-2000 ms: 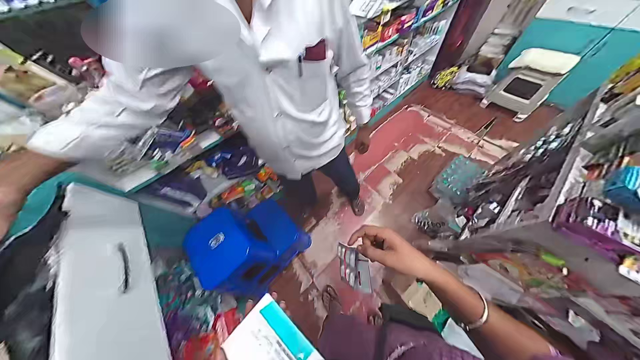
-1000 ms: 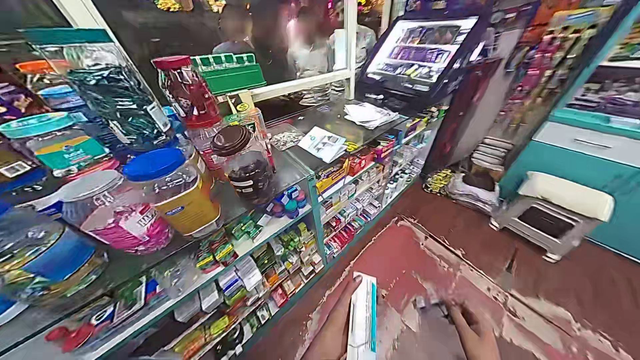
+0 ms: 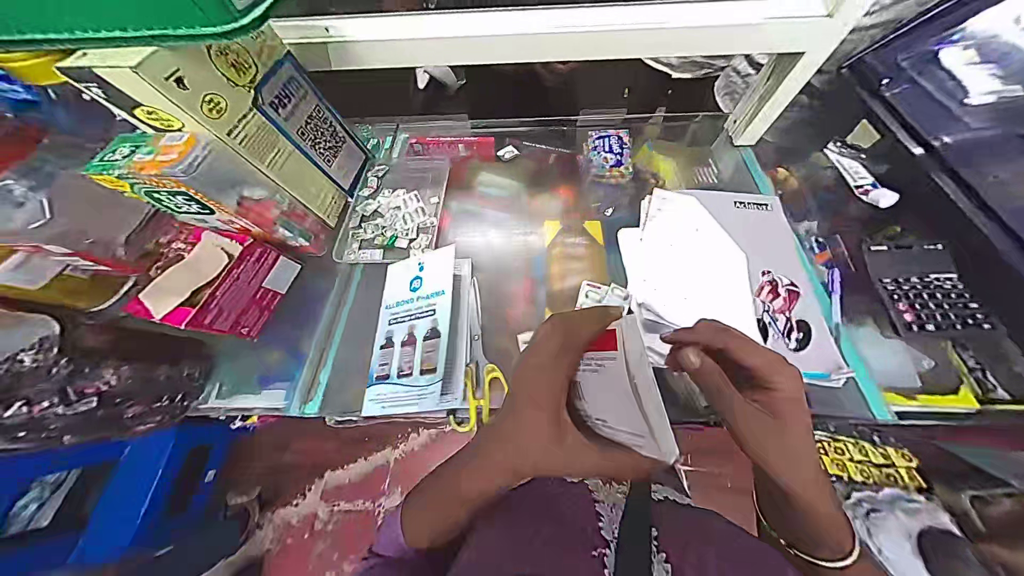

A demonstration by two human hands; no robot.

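Observation:
My left hand [image 3: 544,392] grips a white medicine box [image 3: 620,392] with a red patch, held upright over the front edge of the glass counter [image 3: 512,200]. Small blister strips [image 3: 602,294] show at the box's top, by my left fingertips. My right hand [image 3: 744,392] is just right of the box, thumb and fingers bent close together, with nothing visible between them. Behind it lie white papers [image 3: 688,256] on a pad with a cyclist picture. Left of my left hand are a printed leaflet [image 3: 412,336] and yellow-handled scissors [image 3: 478,392].
A plastic tray [image 3: 392,212] of small strips stands behind the leaflet. Cartons [image 3: 232,120] and a pink box [image 3: 212,284] are at left. A black calculator [image 3: 928,284] and a tube [image 3: 860,172] lie at right. A blue plastic stool [image 3: 104,480] is at lower left.
The view has swung to the counter. My right hand held a blister strip two seconds ago; now no strip shows in its fingers. The white box remains in my left hand.

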